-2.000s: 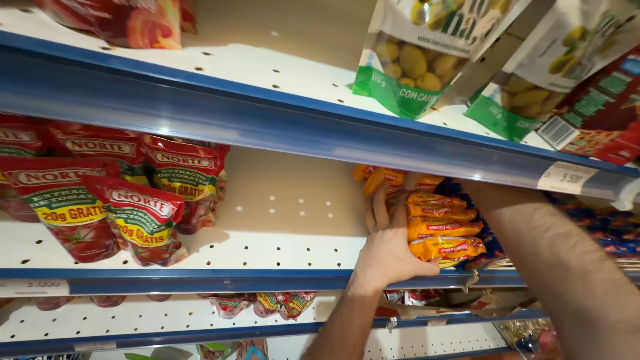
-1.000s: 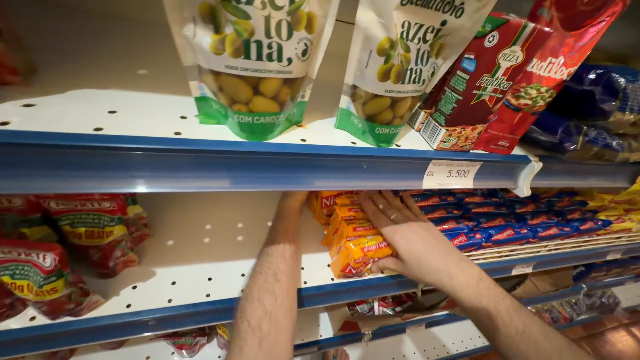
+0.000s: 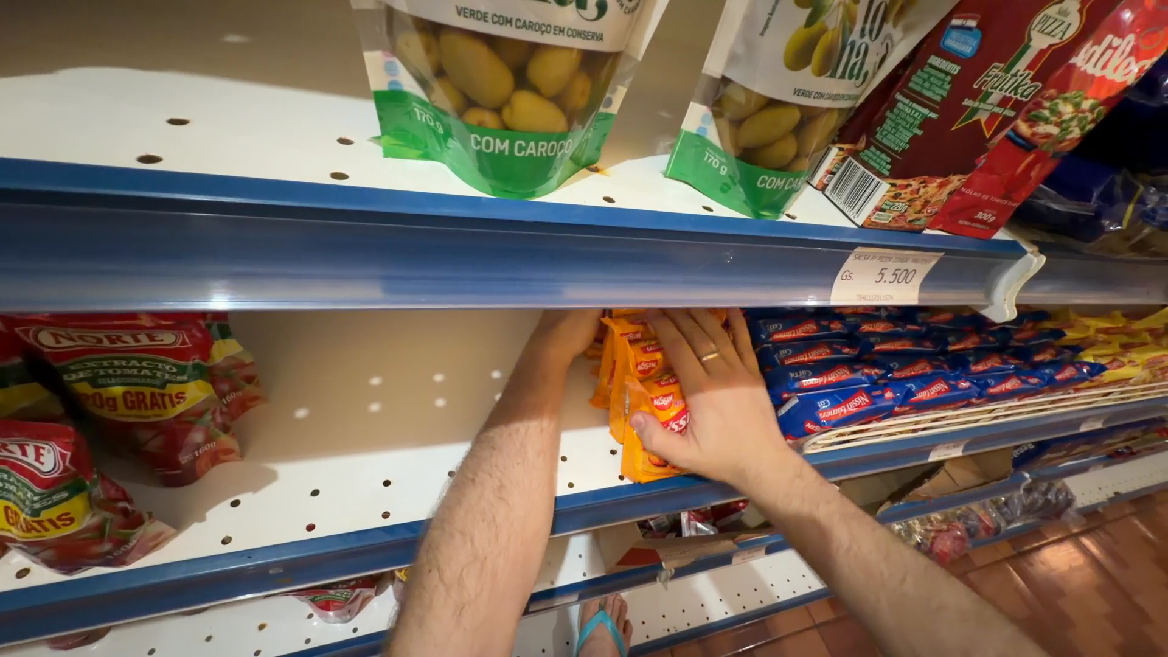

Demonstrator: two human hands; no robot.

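Orange noodle packets (image 3: 643,383) stand in a stack on the middle shelf, near its front edge. My right hand (image 3: 716,392), with a ring on one finger, lies with its palm and fingers against the right side and front of the stack. My left hand (image 3: 573,330) reaches behind the left side of the stack; its fingers are hidden by the packets and the shelf above, so its grip does not show. Just right of my right hand lie rows of blue noodle packets (image 3: 835,401).
Red tomato extract pouches (image 3: 137,392) stand at the left of the middle shelf. Above, on the upper shelf with its blue edge (image 3: 456,260), are olive pouches (image 3: 511,100) and a red pizza sauce box (image 3: 940,109). A white wire rack (image 3: 985,415) edges the blue packets.
My right hand has moved from the far side of the orange packets onto their front and right side. The orange packets stand more upright than two seconds ago. The view has shifted.
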